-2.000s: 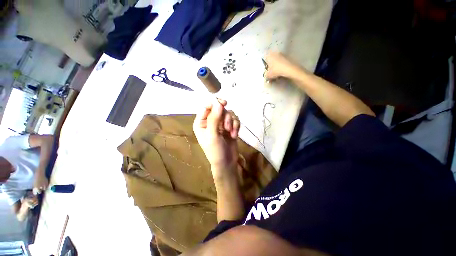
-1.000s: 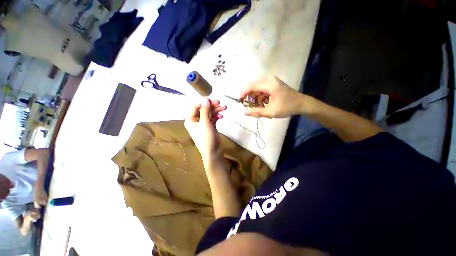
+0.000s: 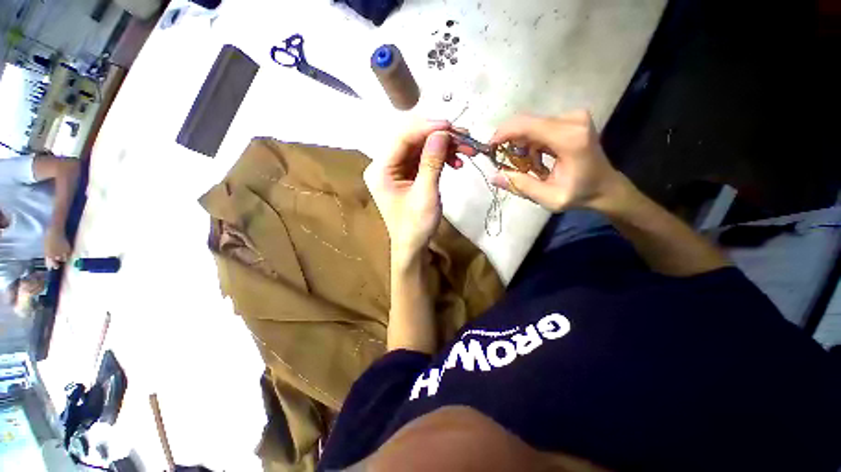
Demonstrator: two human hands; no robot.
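Note:
My left hand [image 3: 412, 180] has its thumb and fingertips pinched on a thin thread; a short end sticks out past the fingertips. Whether a needle is also there cannot be told. My right hand [image 3: 564, 166] holds small gold-handled scissors [image 3: 524, 159], with the blades at my left fingertips. Whether the blades are closed on the thread is too small to tell. A loop of thread [image 3: 495, 214] hangs below the scissors. The brown suit jacket [image 3: 323, 277], with pale basting stitches, lies on the table under my left forearm.
On the white table [image 3: 157, 304] lie a brown thread cone [image 3: 398, 81] with a blue top, several dark buttons [image 3: 444, 48], large shears [image 3: 315, 69] and a long dark block [image 3: 218, 101]. Another person [image 3: 37, 212] sits across at the far left.
My right hand has lifted from the table with the gold scissors and come to my left hand; the blades now reach its fingertips. The view has shifted, showing more of the table's lower left.

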